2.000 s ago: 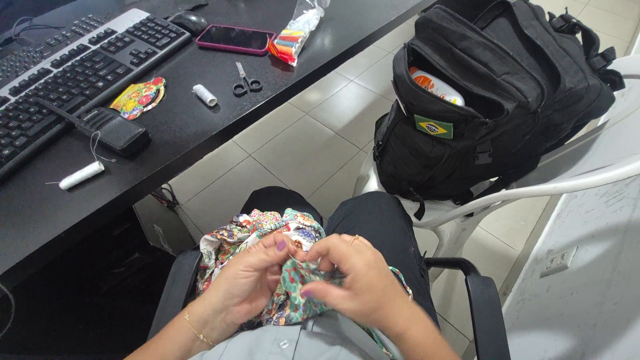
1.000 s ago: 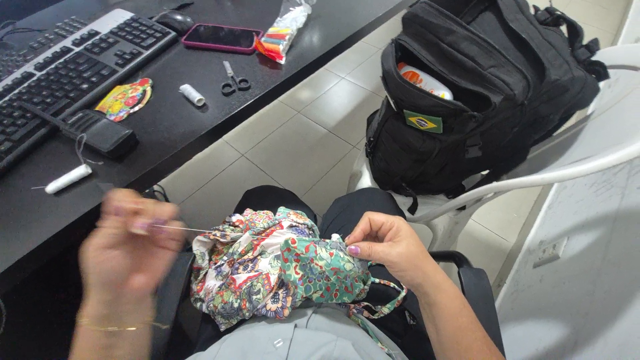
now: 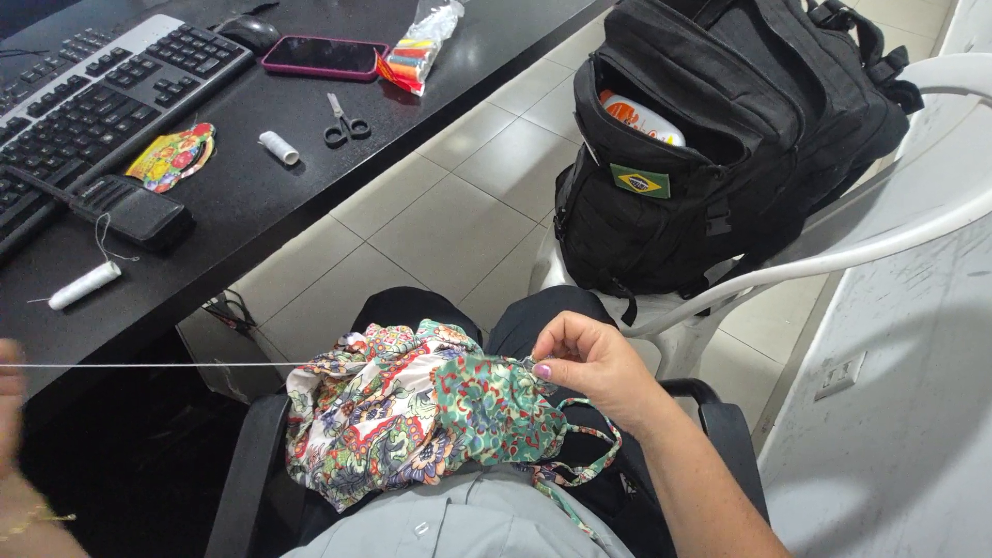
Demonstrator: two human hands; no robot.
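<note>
A floral cloth garment with a green patterned part and thin straps lies bunched on my lap. The thumb and fingers of my right hand pinch its green edge. At the left edge of the view is my left hand, partly cut off and blurred. A taut white thread runs from it to the cloth; whether a needle is at its end cannot be told. On the desk lie a spool of white thread with a needle stuck in it, a second white spool and small scissors.
The black desk also bears a keyboard, a mouse, a two-way radio, a phone, a colourful card and a bag of thread spools. A black backpack rests on a white plastic chair.
Both hands were together at the cloth; my left hand has since moved far left, drawing the thread out long. My right hand has stayed by the green edge.
</note>
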